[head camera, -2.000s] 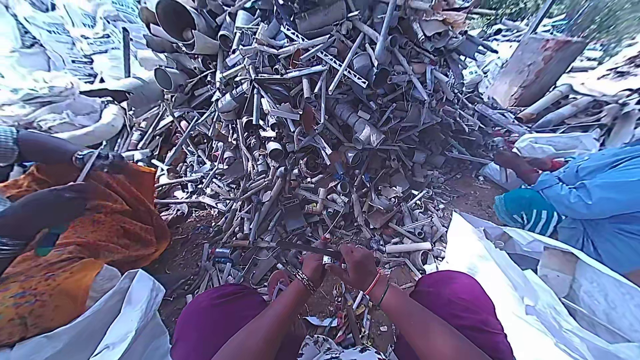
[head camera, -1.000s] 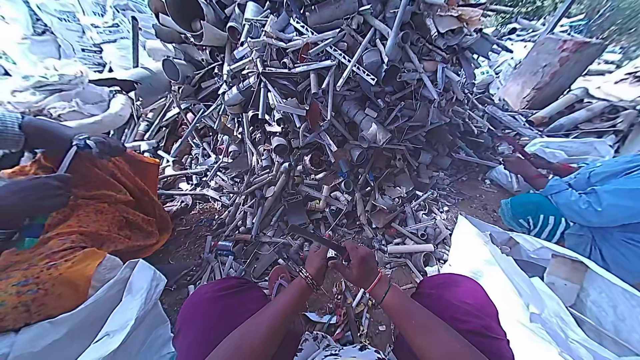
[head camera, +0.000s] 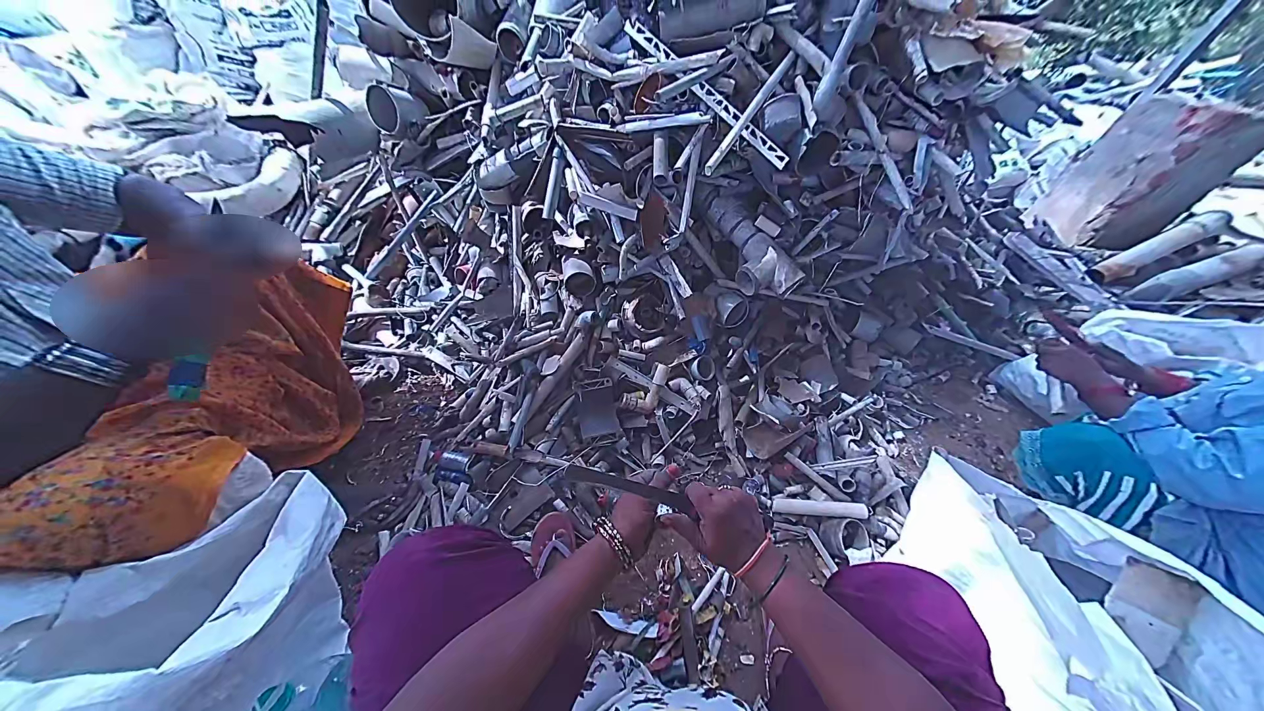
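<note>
My right hand (head camera: 729, 523) is closed around the end of a long dark flat blade (head camera: 627, 484), which points up and to the left over the scrap. Close beside it, my left hand (head camera: 637, 521) grips a small piece with a reddish end (head camera: 671, 472); most of that piece is hidden by the fingers and the blade. Both hands are between my knees, in front of a tall heap of scrap plastic pipes and fittings (head camera: 612, 296). A short white pipe (head camera: 820, 508) lies just right of my right hand.
Open white sacks stand at the left (head camera: 197, 592) and right (head camera: 1037, 553), the right one holding scrap pieces. A person in orange cloth (head camera: 306, 365) sits at the left, another in blue (head camera: 1205, 434) at the right. A stone slab (head camera: 1145, 173) leans at the back right.
Between the earlier frames and now, the blade in my right hand has tilted, its free end pointing up and left. The hands of the person at the left have shifted.
</note>
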